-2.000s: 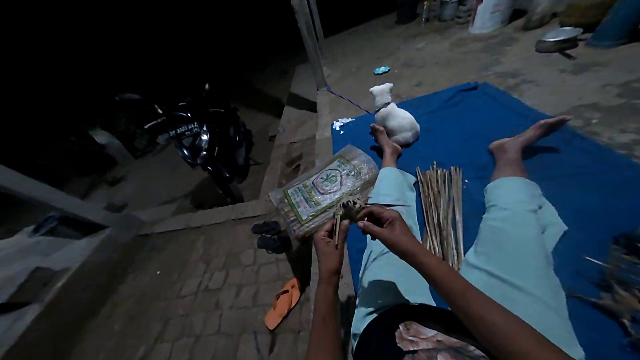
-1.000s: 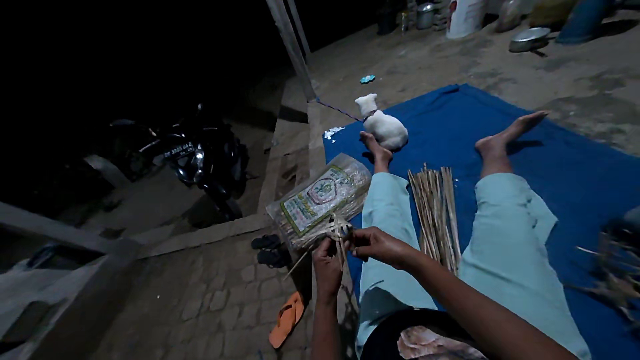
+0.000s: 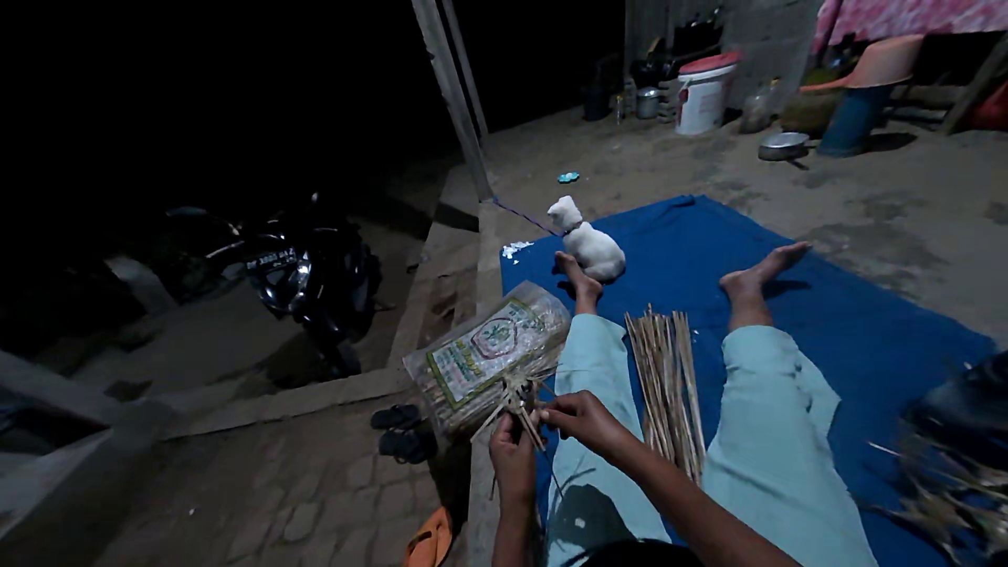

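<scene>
My left hand [image 3: 512, 453] grips a small woven piece of dry plant strips [image 3: 517, 394], whose loose ends stick out in several directions. My right hand [image 3: 579, 417] pinches a strip at the piece's right side, close to the left fingers. Behind the hands lies a clear plastic sack with a printed panel [image 3: 480, 350], with dry stalks visible in it. Between my outstretched legs a bundle of long dry stalks [image 3: 665, 386] rests on the blue tarp [image 3: 858, 331]. Which strip each finger holds is too small to tell.
A white cat [image 3: 596, 250] on a cord sits by my left foot. Dark sandals [image 3: 402, 433] and an orange sandal [image 3: 429, 539] lie at the left. Dry scraps [image 3: 945, 480] are at the right. Beyond stand a white bucket [image 3: 703, 98], a metal pot [image 3: 783, 146] and a motorcycle [image 3: 295, 276].
Both hands stay close together at the woven piece, and its strips are spread out more visibly than two seconds ago. The view has shifted, showing more of the far ground.
</scene>
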